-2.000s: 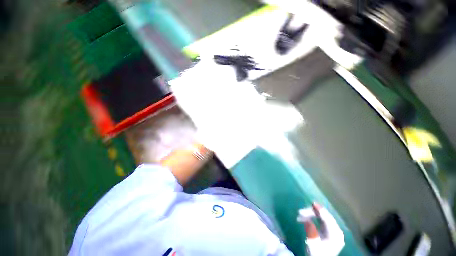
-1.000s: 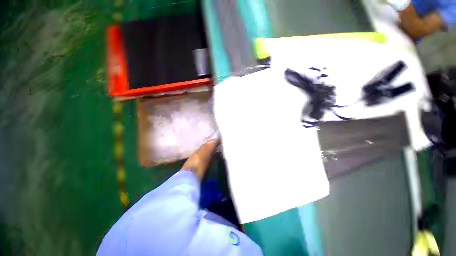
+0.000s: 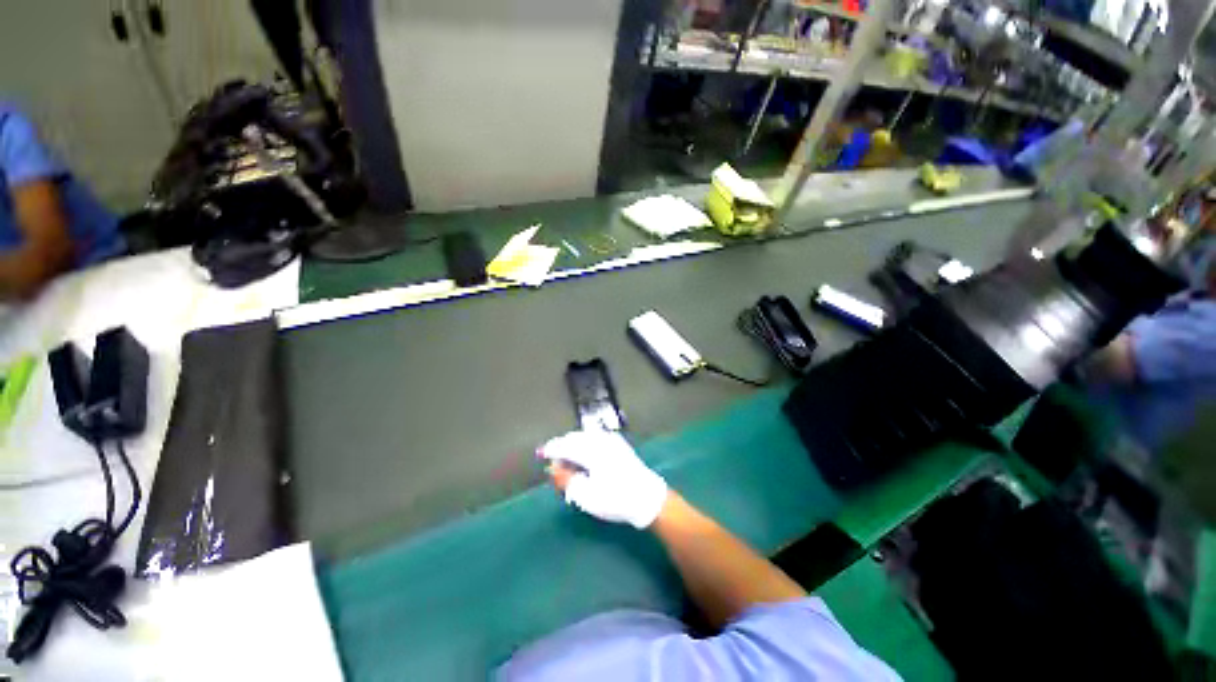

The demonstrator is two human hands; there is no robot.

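Observation:
My right hand (image 3: 607, 477), in a white glove, is at the belt's near edge with its fingers bent to the left. An open black case half (image 3: 594, 396) lies on the belt just beyond it. The hand covers or meets the case's near end; whether it grips it is hidden. A white-wrapped adapter unit (image 3: 664, 344) with a black cord lies farther right. A black case with a coiled cord (image 3: 779, 332) and another white-topped piece (image 3: 850, 308) lie beyond it. My left hand is out of the picture.
Stacked black cases (image 3: 907, 386) stand at the right. White sheets (image 3: 254, 620) and a shiny dark strip (image 3: 214, 446) are at left, with black adapters (image 3: 102, 384) and cords. Yellow slips (image 3: 524, 256) lie on the far ledge. People are at both sides.
The view has swung from the left end, with the red crate and white sheets, to the belt in front. My left hand has left the picture; my right hand is back in view.

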